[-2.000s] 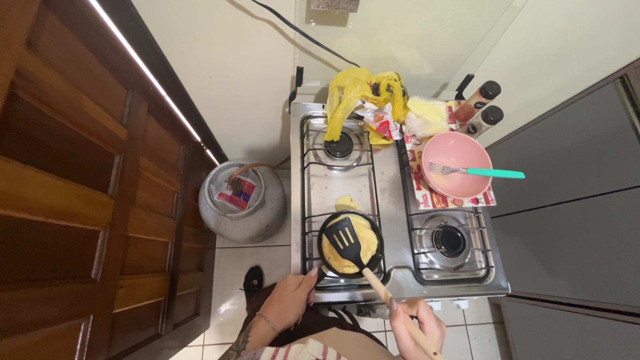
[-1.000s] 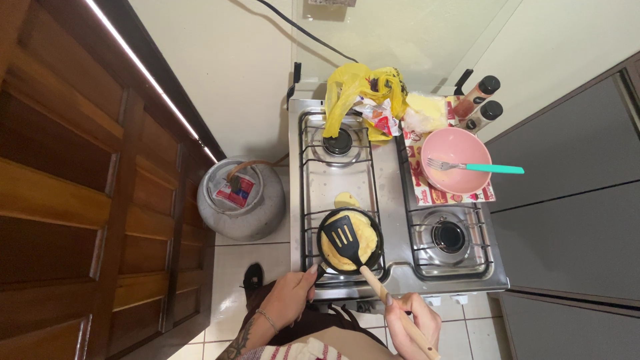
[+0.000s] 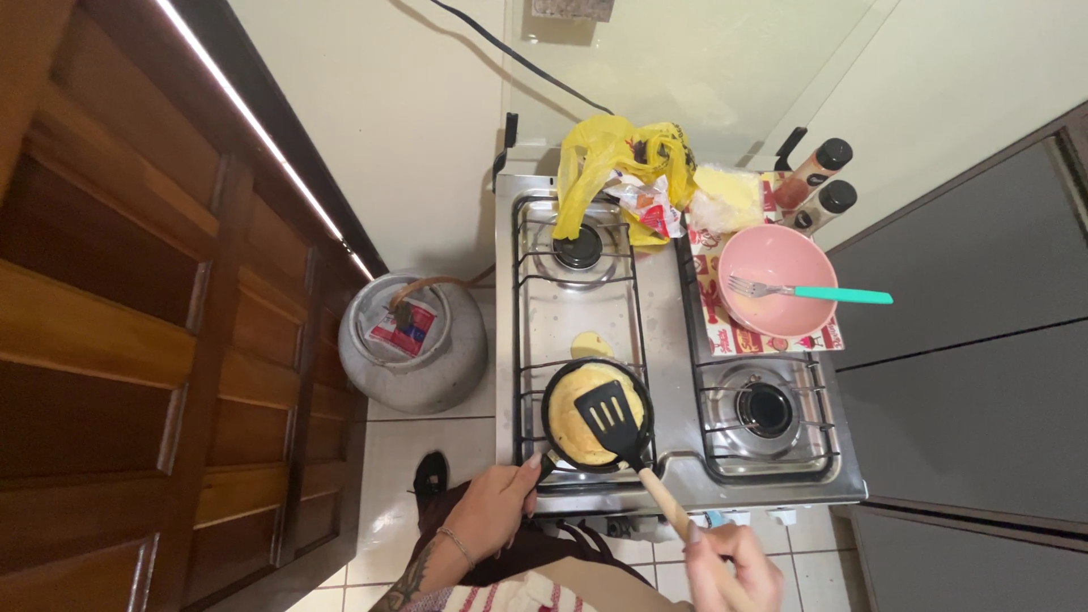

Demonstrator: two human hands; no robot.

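A small black frying pan (image 3: 548, 414) sits on the front left burner with a round yellow pancake or omelette (image 3: 571, 425) in it. My left hand (image 3: 493, 508) grips the pan's short black handle. In my right hand (image 3: 733, 568) is the wooden handle of a black slotted spatula (image 3: 614, 422), whose head lies flat over the food. A yellow spill (image 3: 591, 344) marks the stove top just behind the pan. To the right rear, a pink bowl (image 3: 778, 255) holds a fork with a turquoise handle (image 3: 841, 295), resting across its rim.
Behind on the gas stove (image 3: 671, 340) lie a yellow plastic bag (image 3: 586, 161) and a clear bag with something pale yellow (image 3: 728, 197). Two black-capped shakers (image 3: 814, 173) stand at the back right. A gas cylinder (image 3: 416, 374) stands on the floor to the left, beside a wooden door (image 3: 204, 340).
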